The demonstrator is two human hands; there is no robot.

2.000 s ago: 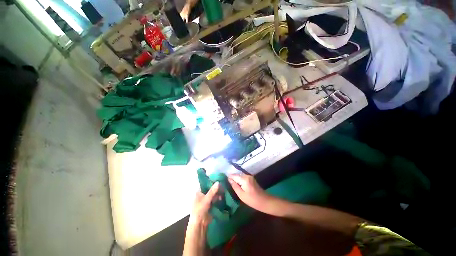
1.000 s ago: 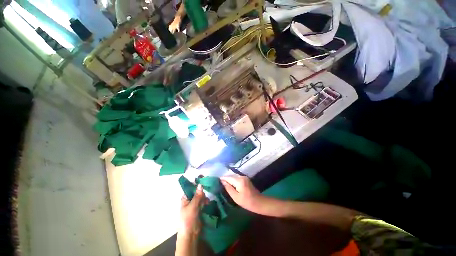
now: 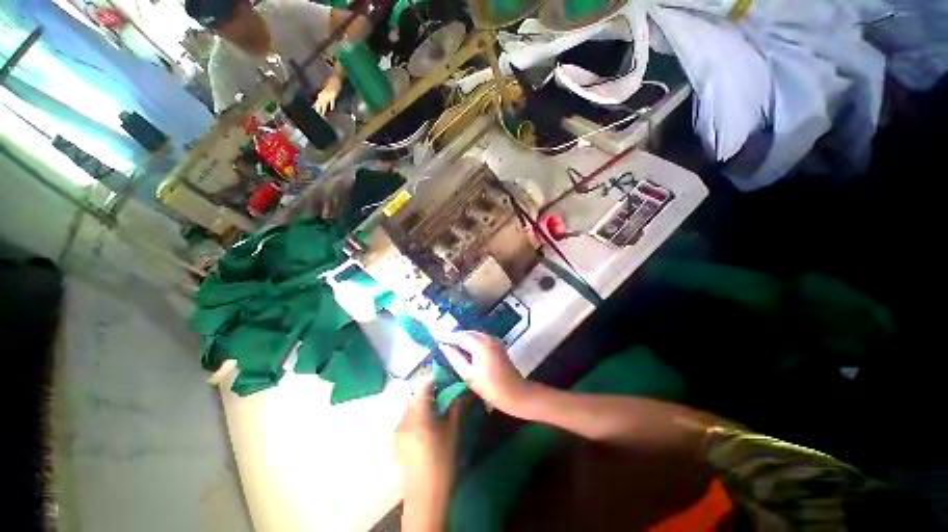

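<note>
A green fabric piece (image 3: 450,395) lies between my hands at the table's front edge, its upper end in the glare at the needle area of the overlock machine (image 3: 457,234). My right hand (image 3: 486,372) has its fingertips on the fabric close to the machine's front. My left hand (image 3: 420,428) is just below and to the left, blurred, touching the fabric's left side; its fingertips are washed out by the light. A loose heap of green cut pieces (image 3: 272,307) lies on the table left of the machine. More green fabric hangs over the lap.
The pale table (image 3: 301,457) has a parts tray (image 3: 632,213) and a red round item (image 3: 552,225) on its right. A narrow dark green tape (image 3: 574,278) crosses it. Behind are a red bottle (image 3: 272,148), a green cone (image 3: 364,75) and a person (image 3: 260,57). White fabric (image 3: 743,83) is piled upper right.
Both hands have moved up towards the needle area with the green fabric, which was held bunched nearer the lap. The view has shifted, showing more of the person opposite.
</note>
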